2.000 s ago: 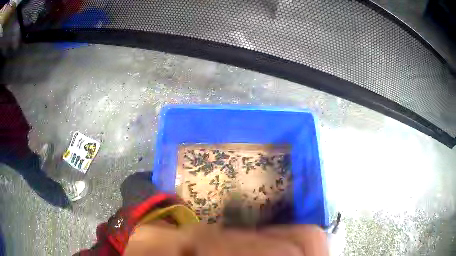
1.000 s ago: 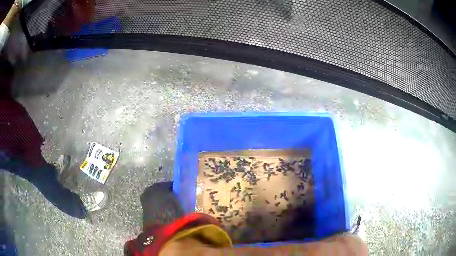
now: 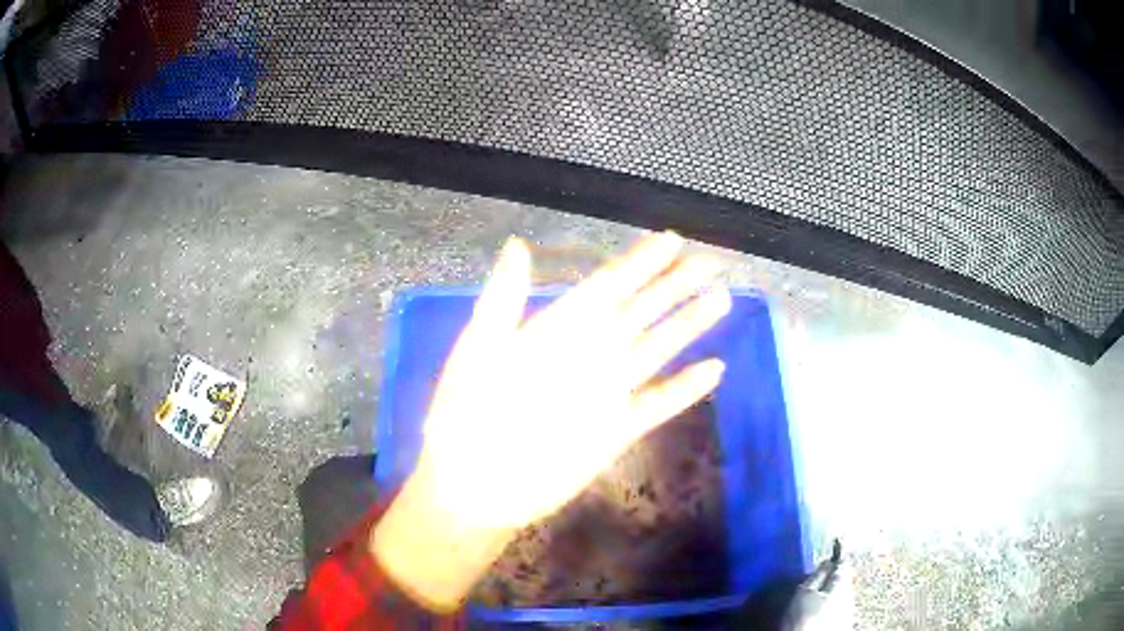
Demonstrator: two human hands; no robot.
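My left hand (image 3: 542,394) comes from the lower left in a red sleeve. It is bare, overexposed and raised over the blue bin (image 3: 793,468), fingers spread, with nothing visible in it. The bin stands on the floor and holds small dark parts (image 3: 641,487) on a brown liner, partly hidden by my hand and shadow. The black mesh door (image 3: 592,99) spans the top; its lower border (image 3: 542,183) runs just beyond my fingertips. My right hand is not visible.
A printed card (image 3: 200,404) lies on the grey floor (image 3: 284,259). At the left edge, a person's leg (image 3: 93,475) and light shoe (image 3: 189,499) show. Another blue item (image 3: 191,84) shows behind the mesh. Bright glare covers the floor right of the bin.
The blurred bare skin along the bottom edge is gone. My left hand now shows open above the bin. The bin and card have shifted left in view since the last frame.
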